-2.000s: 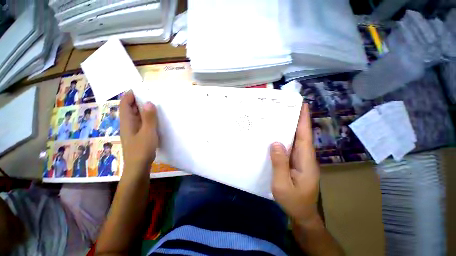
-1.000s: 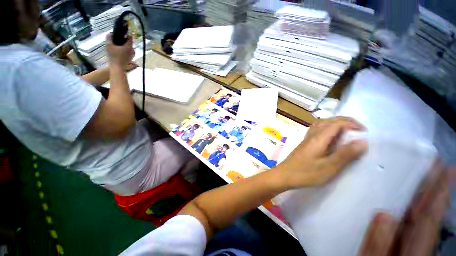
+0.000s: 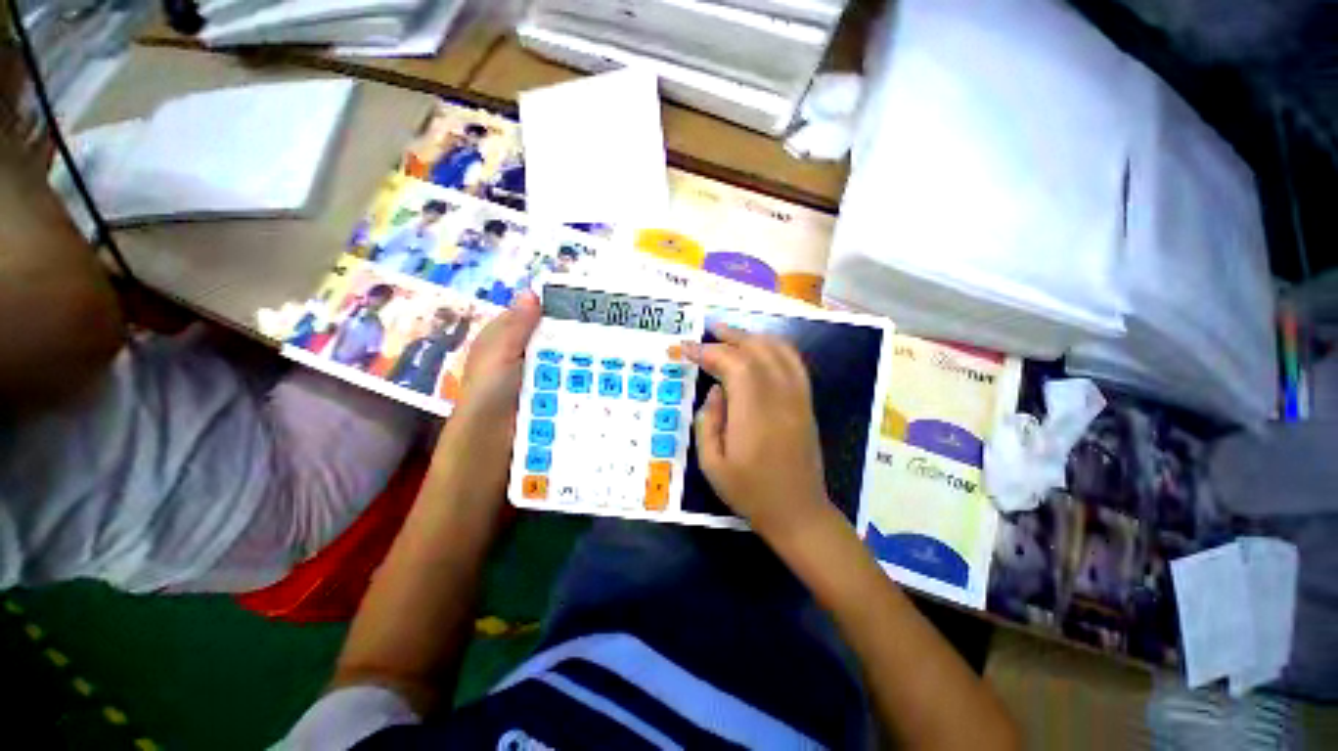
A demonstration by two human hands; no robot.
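A white calculator with writing tablet (image 3: pixel 587 492) is held face up in front of me. Blue, white and orange keys are on its left half, with a glossy black screen on its right half. Its grey LCD strip shows black digits. My left hand (image 3: pixel 496 367) grips the left edge; its other fingers are hidden under the unit. My right hand (image 3: pixel 759 426) lies over the black screen, with a fingertip near the orange key at the top of the key field. Whether that finger presses the key cannot be told.
Milky-white sleeves (image 3: pixel 998 162) are stacked at upper right. A white sheet (image 3: pixel 594 147) lies on the poster (image 3: pixel 939 499). Crumpled tissue (image 3: pixel 1039 448) and paper slips (image 3: pixel 1236 609) are at right. White units (image 3: pixel 690 66) are stacked at the back. A neighbour's arm (image 3: pixel 52 264) is at left.
The view has swung back from the neighbour to my work. The plain white back and sleeve are out of my hands' view; the calculator now faces up with its display lit with digits.
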